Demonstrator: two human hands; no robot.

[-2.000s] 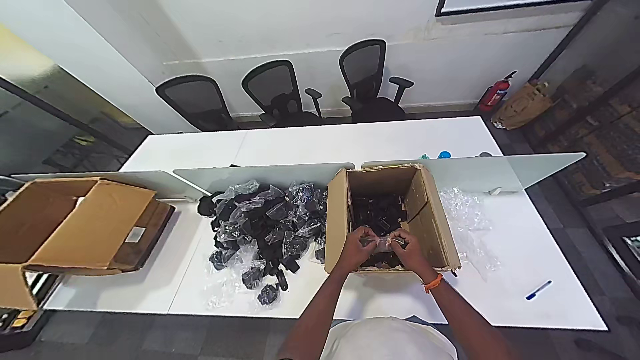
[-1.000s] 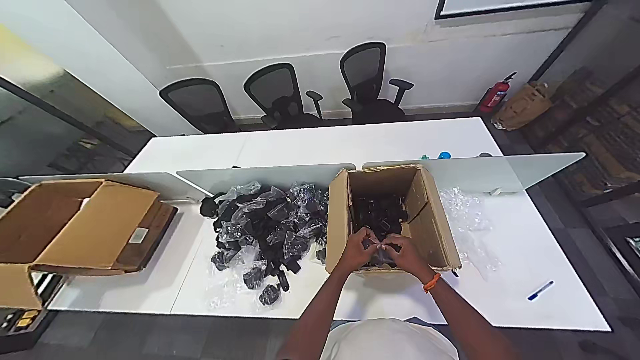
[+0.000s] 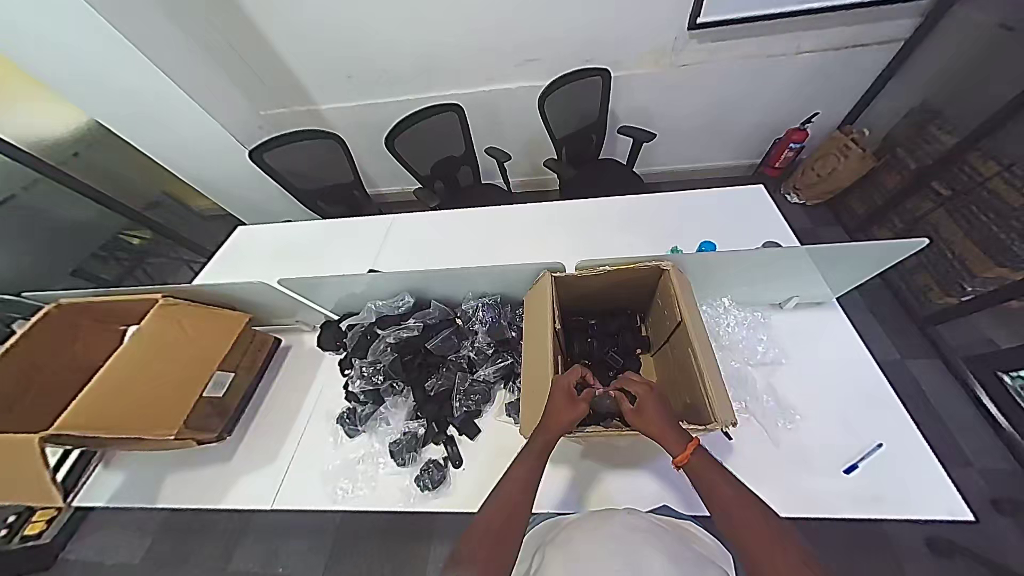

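An upright cardboard box with its top open stands on the white table, holding black items whose kind I cannot tell. My left hand and my right hand meet over the box's near edge. Between them, their fingertips pinch the top of a clear plastic bag with something dark in it. An orange band is round my right wrist. Left of the box lies a heap of black items in clear plastic bags, some of them loose.
A second open cardboard box lies at the left. Empty clear plastic bags and a blue pen are on the table at the right. Behind the box runs a low glass divider; office chairs stand beyond.
Both hands have stayed over the near side of the box, with small finger movements at the bag. The boxes, heap and pen show no plain change.
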